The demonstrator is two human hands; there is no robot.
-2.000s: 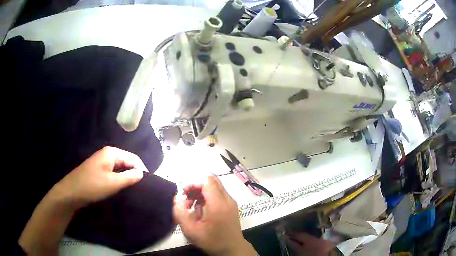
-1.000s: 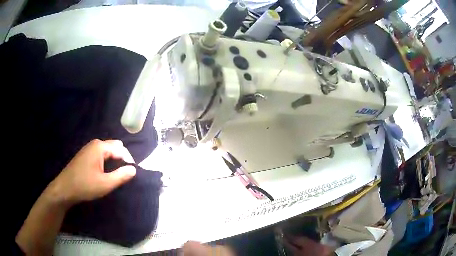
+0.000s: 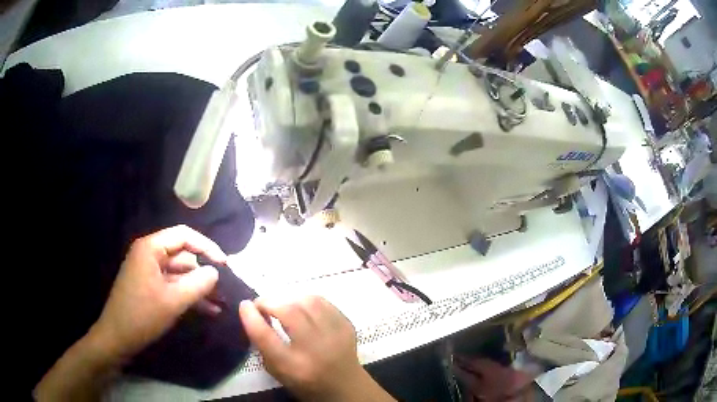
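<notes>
The dark garment [image 3: 118, 157] lies in a large heap left of the machine, with a part reaching the table's front edge. My left hand [image 3: 161, 294] pinches its folded edge between thumb and fingers. My right hand [image 3: 307, 338] is at the right side of the same part, fingertips on the cloth's edge. The off-white sewing machine [image 3: 440, 118] stands behind; its needle area is in bright glare. Thread snips [image 3: 385, 271] with pink and black handles lie on the bed, right of the needle, untouched.
A white paddle-like bar [image 3: 203, 153] hangs at the machine's left end. A small dark grey block [image 3: 479, 242] sits on the bed. Ruler-like marks [image 3: 472, 294] run along the front edge. Thread cones [image 3: 405, 26] stand behind. Beige scraps [image 3: 578, 322] are heaped lower right.
My right hand, on the garment two seconds ago and low at the frame's bottom edge one second ago, is back at the cloth's edge. My left hand keeps its pinch. The view has shifted slightly.
</notes>
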